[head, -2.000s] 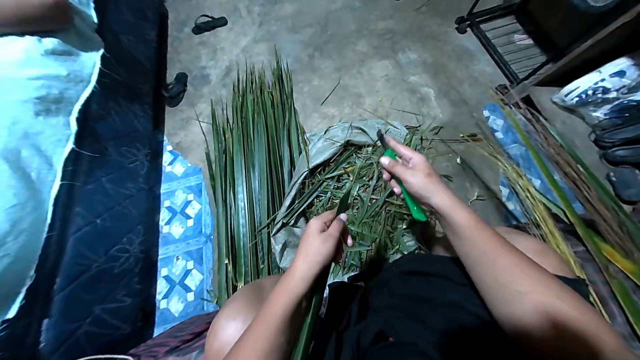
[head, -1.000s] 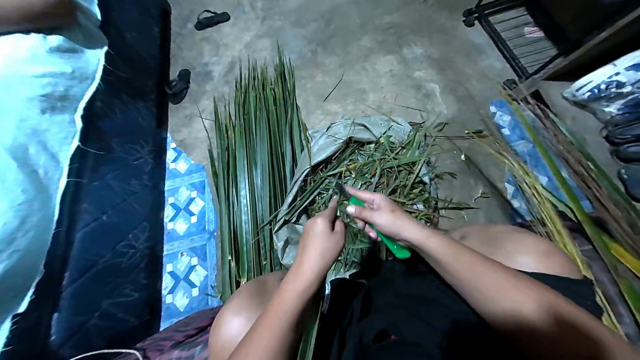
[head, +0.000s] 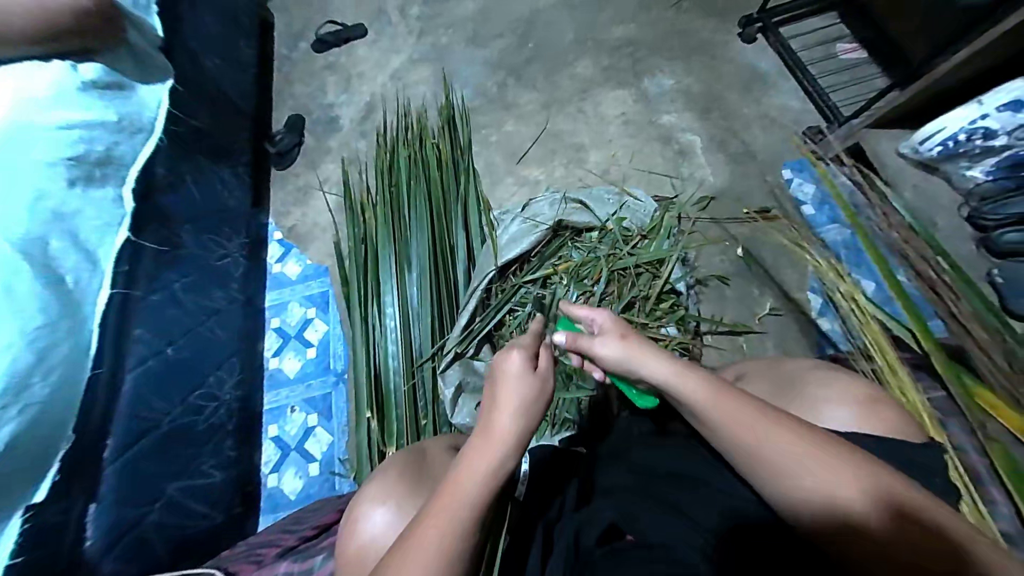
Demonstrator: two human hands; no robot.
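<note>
My right hand [head: 604, 344] is closed around the green handle of a knife [head: 632, 392]; its blade is mostly hidden where the hands meet. Close against it, my left hand [head: 520, 376] pinches a green palm leaf, partly covered by the fingers. Below both hands lies a heap of cut leaf scraps [head: 624, 264] in an open pale sack [head: 552, 210]. Long green palm leaves [head: 408, 264] lie side by side to the left of the sack.
A dark mattress [head: 184, 320] and blue patterned floor sheet [head: 296, 384] are at left. Black flip-flops [head: 339, 36] lie on the concrete floor. Palm stalks [head: 920, 312] lean at right, near a metal rack [head: 816, 72] and a plastic bag [head: 972, 132]. Another person's limb [head: 56, 28] shows top left.
Two seconds ago my right hand held the knife farther up and away from my left hand. It has come down beside my left hand, where the two now meet.
</note>
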